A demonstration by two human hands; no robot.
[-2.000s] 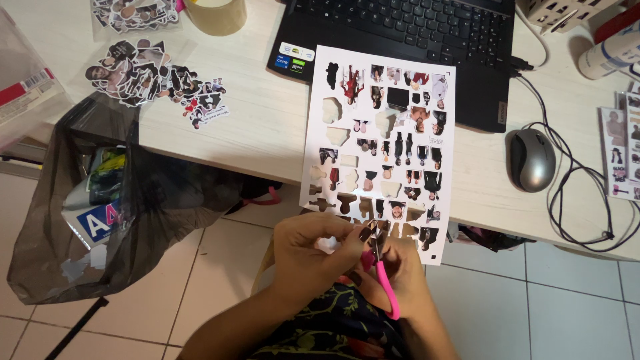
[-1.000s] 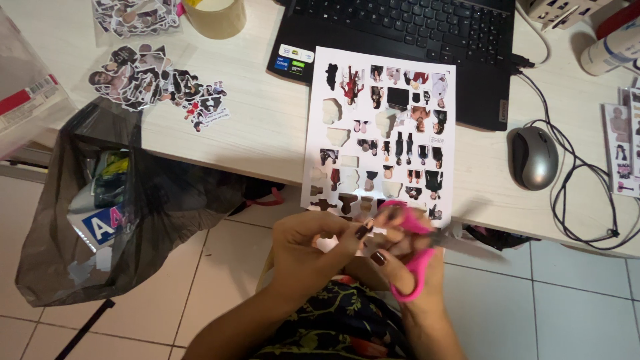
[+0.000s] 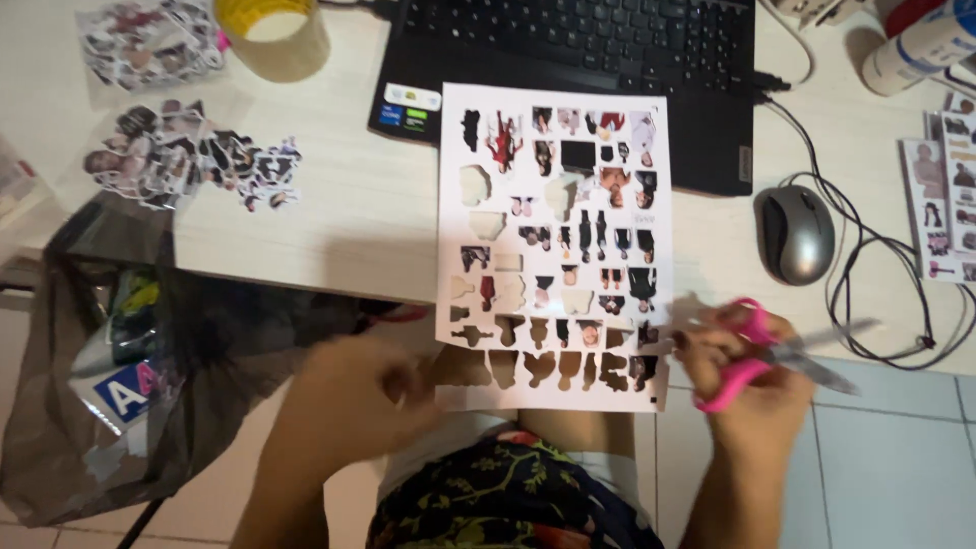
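A white sticker sheet [image 3: 656,305] with many small printed figures and cut-out holes lies partly over the laptop and juts past the desk edge above the lap. Through the holes in its lower rows the legs show. My right hand [image 3: 751,374] holds pink-handled scissors [image 3: 732,385] at the sheet's right edge, blades pointing right and apart. My left hand [image 3: 366,396], blurred, is beside the sheet's lower left edge; whether it holds anything is unclear. Cut-out stickers [image 3: 160,156] lie in a pile at the left of the desk, below a clear bag of stickers [image 3: 149,46].
A black laptop [image 3: 709,91] stands behind the sheet, with a computer mouse [image 3: 797,235] and its cable at right. A roll of tape [image 3: 293,46] is at back left. A dark plastic bag [image 3: 46,381] hangs at the desk's left edge. More sticker sheets [image 3: 926,206] lie far right.
My hands were together at the sheet's lower part and have moved apart, left hand to the left, right hand with the scissors to the right. The scissors' blades have swung to point right.
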